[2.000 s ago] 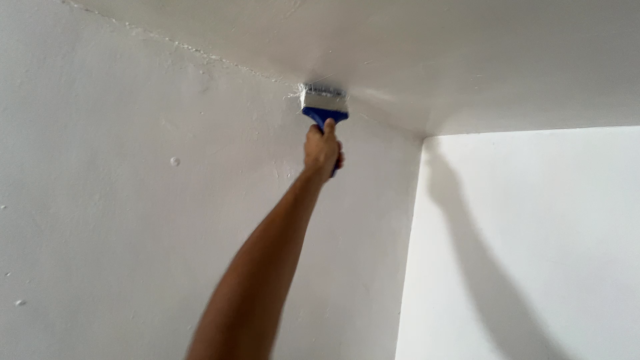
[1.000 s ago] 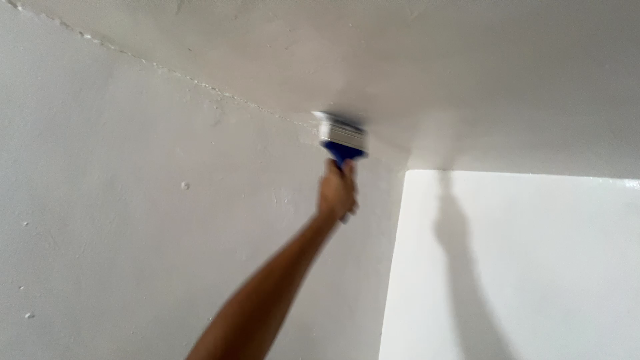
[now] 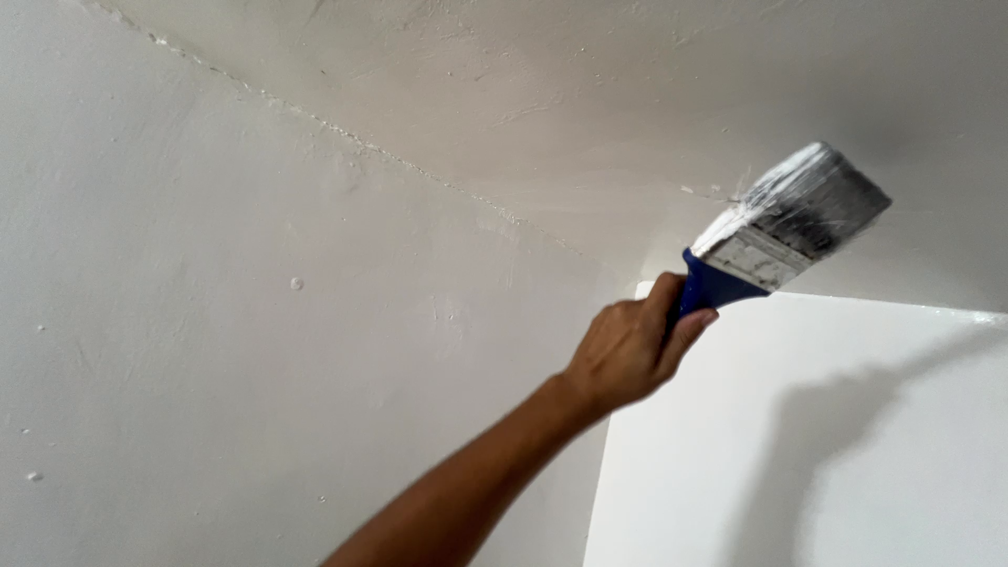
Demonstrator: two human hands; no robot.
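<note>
My left hand (image 3: 630, 342) reaches up from the bottom of the view, its fingers and thumb wrapped around the blue handle of a wide flat paintbrush (image 3: 787, 216). The brush tilts up and to the right. White paint coats the left edge of its dark bristles and smears its metal band; a few stray bristles stick out on the left. Behind the bristles is the ceiling (image 3: 551, 102); whether they touch it I cannot tell. My right hand is out of view.
A grey-white wall (image 3: 236, 315) with small bumps meets the ceiling along a rough, cracked seam (image 3: 378, 150). A brighter white wall (image 3: 709, 457) adjoins it at the right corner, with the arm's shadow (image 3: 795, 441) across it.
The brush was up by the seam of wall and ceiling; my left hand has since moved it to the right, past the corner, and tilted it rightward.
</note>
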